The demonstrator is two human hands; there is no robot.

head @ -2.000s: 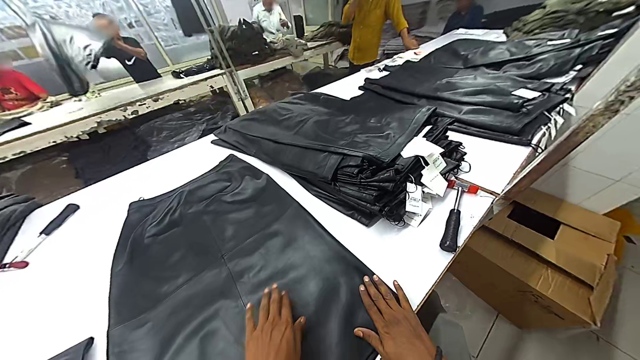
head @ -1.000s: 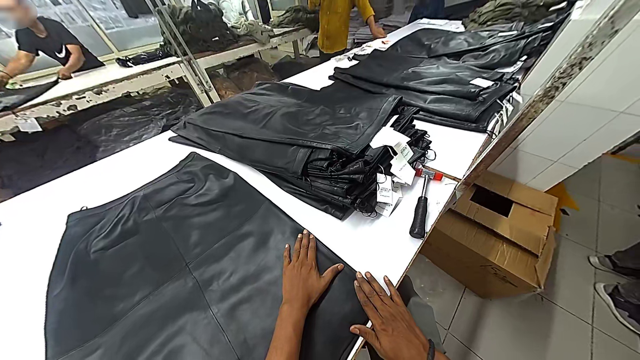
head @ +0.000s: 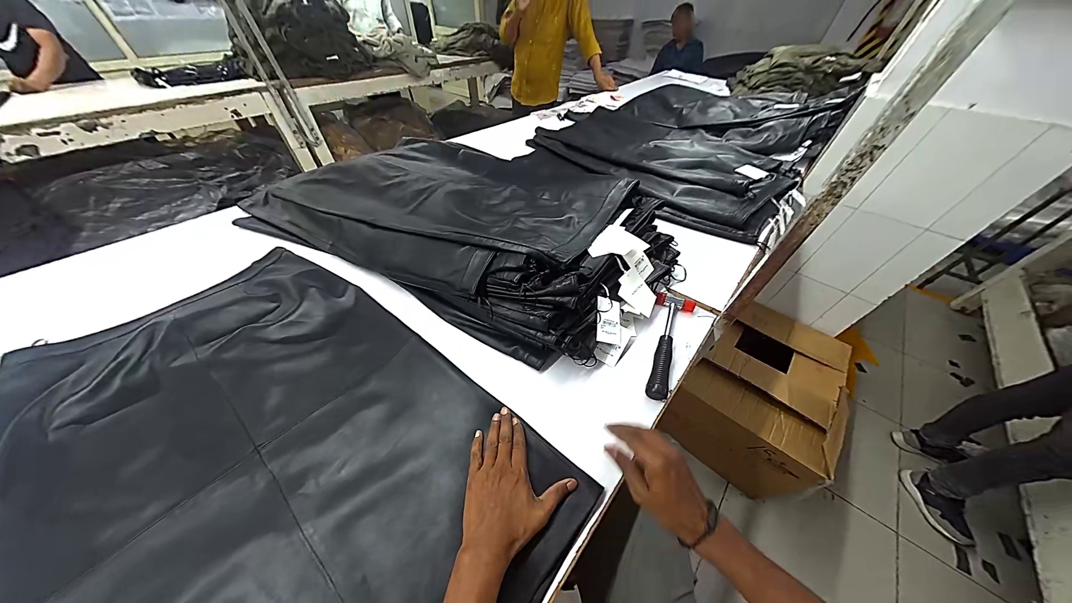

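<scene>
A black leather skirt (head: 251, 452) lies spread over the near part of the white table. My left hand (head: 502, 494) rests flat on it near its right edge, fingers apart, holding nothing. Raised at the table's edge, my right hand (head: 657, 477) is slightly blurred, its fingers bent; whether they touch anything is unclear. Beyond it a mallet (head: 662, 356) with a black grip and red-ended head lies beside a stack of folded black leather garments (head: 452, 209) with white tags (head: 615, 322).
A cardboard box (head: 754, 419) stands on the tiled floor right of the table. More black garments (head: 678, 159) lie farther along. A person in yellow (head: 553, 50) stands across the table. Another person's legs (head: 988, 435) show at the right, near a white tiled wall (head: 896, 226).
My right hand has lifted from the skirt's edge and its fingers have bent. My left hand still lies flat on the skirt. The view has shifted.
</scene>
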